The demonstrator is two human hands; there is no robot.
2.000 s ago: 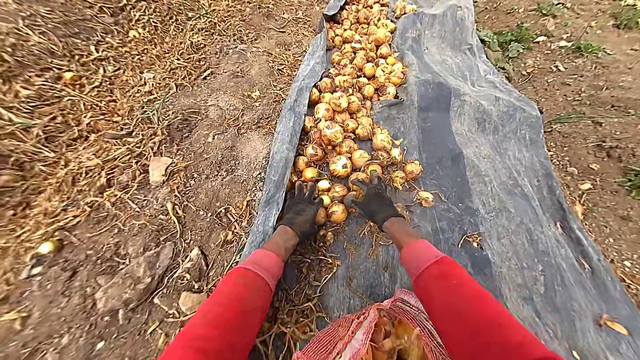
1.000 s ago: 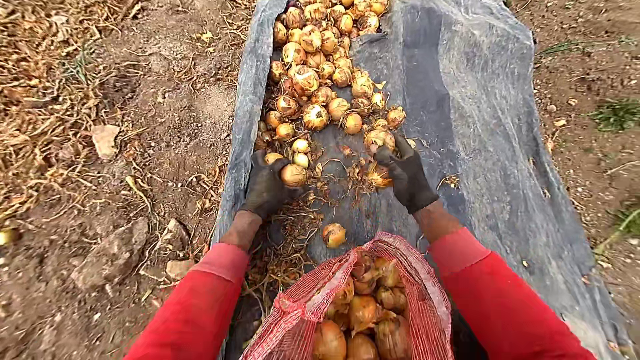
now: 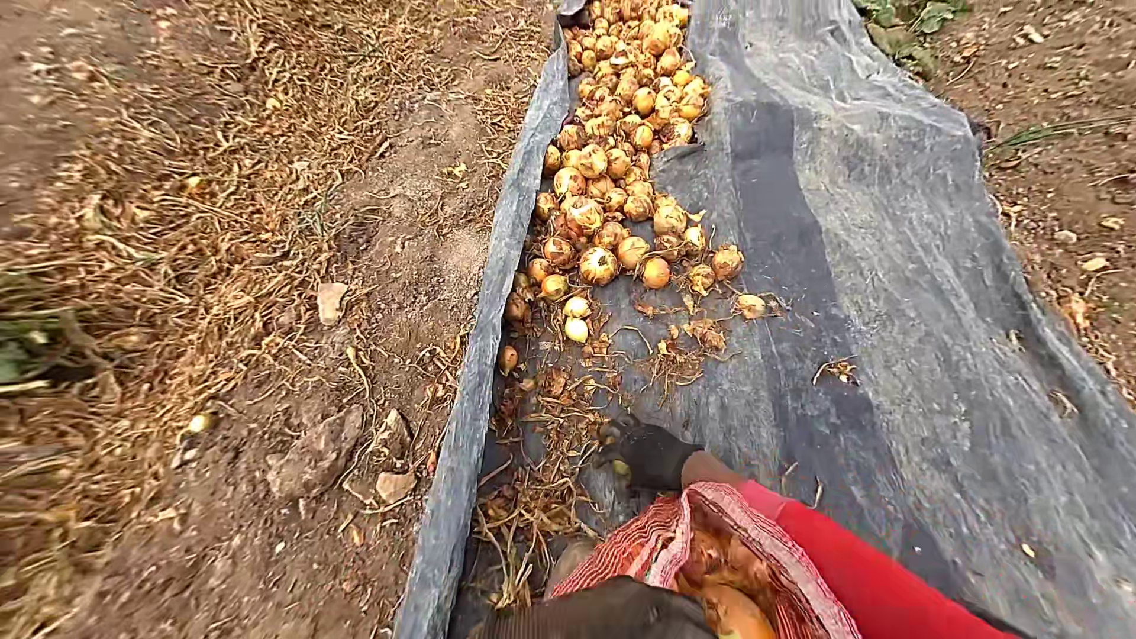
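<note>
My right hand [image 3: 652, 457], in a dark glove, is low over the dark ground sheet [image 3: 737, 390], beside dry onion stalks and skins. A small yellow-green thing shows at its blurred fingertips; whether they grip it is unclear. At the bottom edge, my left hand [image 3: 612, 612], also gloved, lies against the near side of a red mesh bag [image 3: 639, 541]; its fingers are hidden. Inside the open bag are several onions [image 3: 737, 612]. A long heap of onions [image 3: 612, 160] runs up the left part of the sheet, with a few loose ones at its near end.
The raised left edge [image 3: 484, 355] of the sheet runs beside the heap. Bare soil with stones [image 3: 331, 302] and dry stalks [image 3: 222, 222] lies to the left. More soil [image 3: 1056, 177] and green weeds [image 3: 914, 27] are to the right.
Both hands have moved from the heap's near end back toward the bag. The loose onion that lay just before the bag a second ago no longer shows there.
</note>
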